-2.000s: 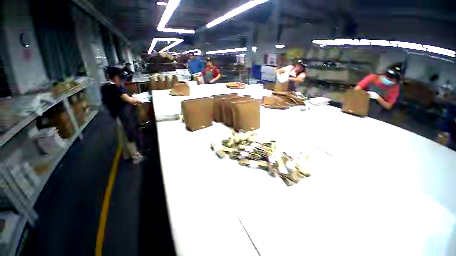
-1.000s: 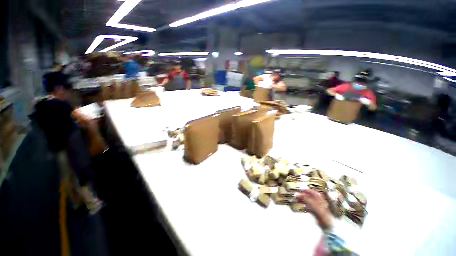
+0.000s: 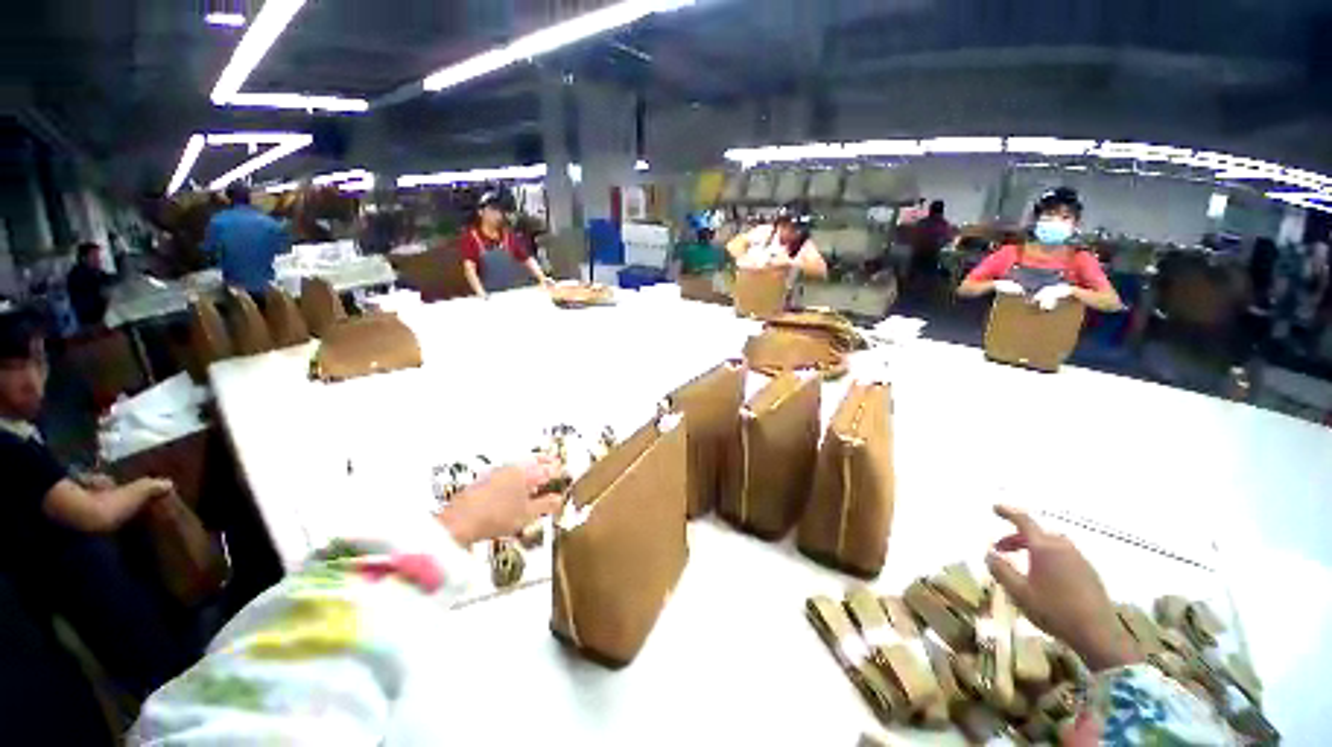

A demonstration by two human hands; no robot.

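Note:
Several brown tote bags stand upright on the white table (image 3: 730,606); the nearest bag (image 3: 625,547) is left of the middle. My left hand (image 3: 504,501) is just left of this bag, over small whitish and dark pieces (image 3: 465,476); whether it touches or holds anything is unclear. My right hand (image 3: 1055,584) is above a loose pile of short brown straps or tabs (image 3: 913,642) with whitish bands, its fingers apart and nothing seen in it.
A person in red with a mask (image 3: 1040,263) holds a brown bag across the table. Another person (image 3: 66,496) is close at the left edge. A brown bag (image 3: 365,347) lies on the far left of the table, and a brown stack (image 3: 801,345) lies behind the standing bags.
The view has moved nearer to the standing bags and the pile. My left hand has come into view beside the nearest bag. My right hand, earlier low over the pile, is now at its upper side.

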